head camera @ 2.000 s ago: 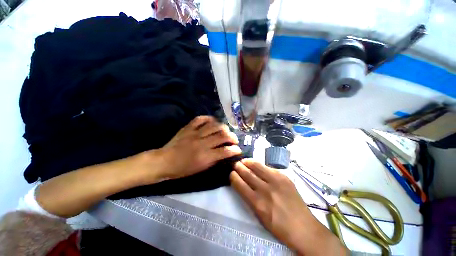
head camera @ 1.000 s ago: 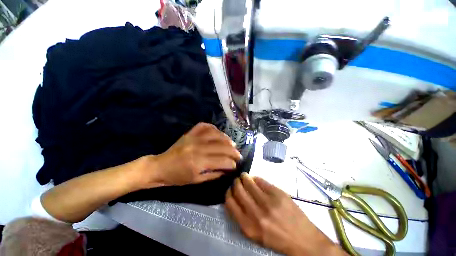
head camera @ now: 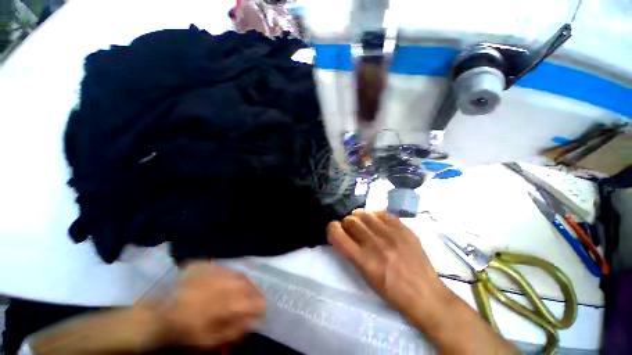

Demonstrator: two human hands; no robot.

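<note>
The black garment [head camera: 201, 139] lies as a large bunched heap left of the needle area of the white sewing machine [head camera: 388, 104]. My right hand [head camera: 378, 243] has its fingertips closed on the garment's edge just below the presser foot area. My left hand [head camera: 215, 301] is blurred, off the heap, over the table's near edge and the left end of the ruler. Its fingers look curled. Whether it holds anything cannot be told. A small pale mark shows on the heap. The needle and stitch point are blurred.
Scissors with gold handles [head camera: 533, 291] lie right of my right hand. A pale ruler [head camera: 312, 305] runs along the near table edge. Pens [head camera: 578, 243] lie at far right, beside a dark purple object [head camera: 619, 312]. A grey knob [head camera: 402, 201] sits low beside the needle.
My left hand has left the garment by the needle and moved down and left to the table's near edge. My right hand stays at the garment edge. The view has shifted slightly.
</note>
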